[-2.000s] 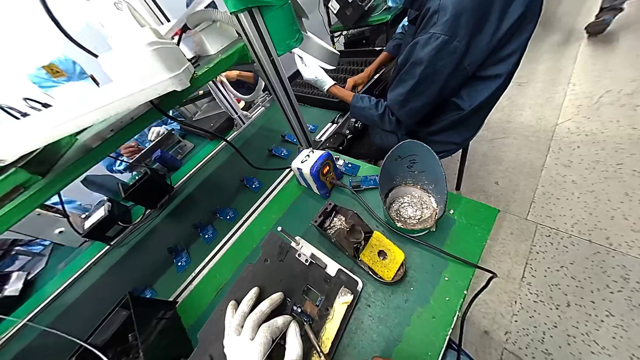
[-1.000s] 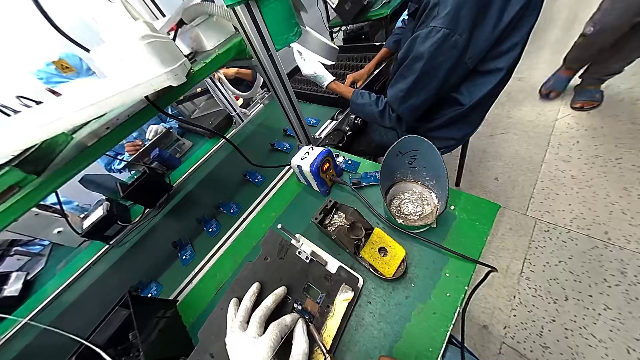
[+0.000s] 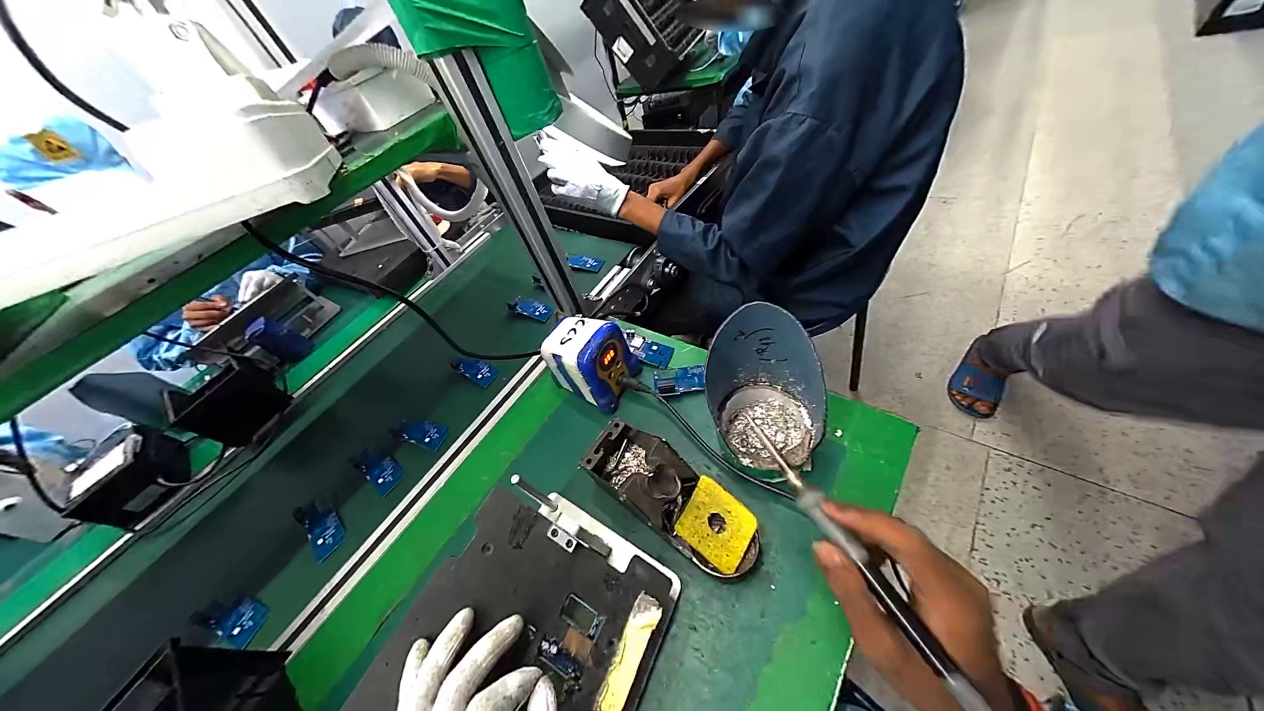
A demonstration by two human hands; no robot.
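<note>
My right hand [image 3: 918, 602], bare, grips a soldering iron [image 3: 839, 533] whose tip points into a cut-open grey container [image 3: 765, 346] with solder scraps at its bottom. My left hand [image 3: 474, 671], in a whitish glove, rests with fingers spread on a black fixture plate [image 3: 474, 583]; whether it holds anything cannot be told. Beside its fingertips a small circuit board [image 3: 560, 660] lies on the plate, near a yellow strip [image 3: 628, 657]. A soldering iron stand [image 3: 647, 474] with a yellow sponge [image 3: 718, 525] stands between plate and container. Behind it is a blue and white soldering station [image 3: 590, 362].
Blue circuit boards [image 3: 380, 471] lie along the conveyor belt [image 3: 415, 375] at left. A metal post [image 3: 513, 178] and a shelf [image 3: 197, 247] rise above it. A seated co-worker [image 3: 790, 168] works beyond the bench; another person [image 3: 1175, 365] walks at right. A cable crosses the bench.
My right hand has come into full view with the iron, its tip now over the container instead of the plate. At right, a walking person is nearer. My left hand stays on the plate.
</note>
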